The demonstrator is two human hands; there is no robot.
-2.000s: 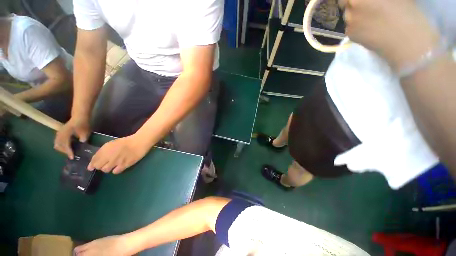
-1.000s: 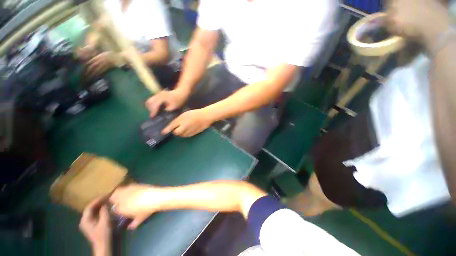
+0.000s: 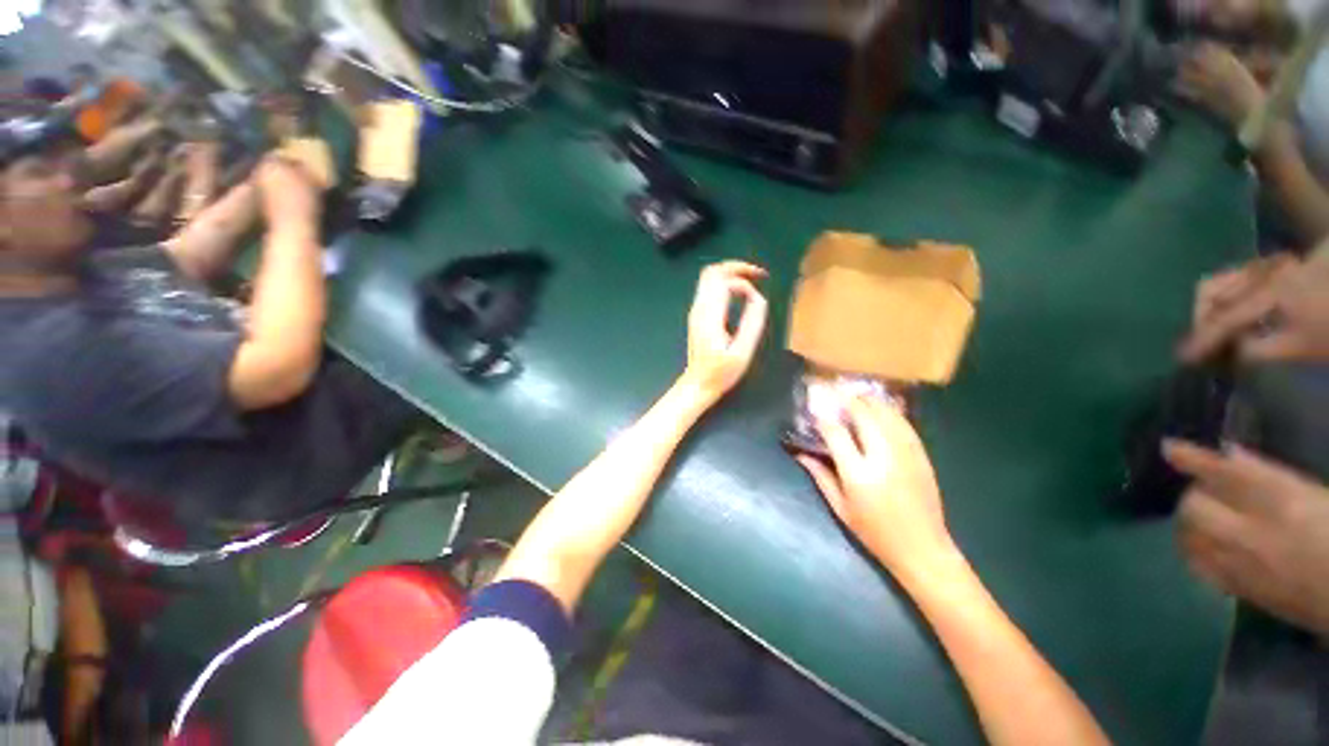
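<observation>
An open carton (image 3: 886, 306) lies on the green table in front of me, its tan lid raised and folded back away from me. Shiny bagged contents (image 3: 843, 397) lie in its near part. My right hand (image 3: 875, 464) rests on the bag and the carton's near edge, fingers on the plastic. My left hand (image 3: 724, 324) is just left of the carton, above the table, fingers curled with a gap to the thumb and holding nothing visible. The box's black outside barely shows beneath my right hand.
A black curved part (image 3: 481, 309) lies on the table (image 3: 612, 423) at left. A dark bagged item (image 3: 668, 204) lies beyond my left hand. A brown wood-cased unit (image 3: 758, 80) stands at the back. Neighbour's hands hold a black carton (image 3: 1170, 437) at right. Another person sits left; a red stool (image 3: 382, 641) is below.
The view has swung left, bringing the open carton to the centre-right and both hands into clear view. My hands are now apart, the right on the bagged contents. The tape roll is out of view.
</observation>
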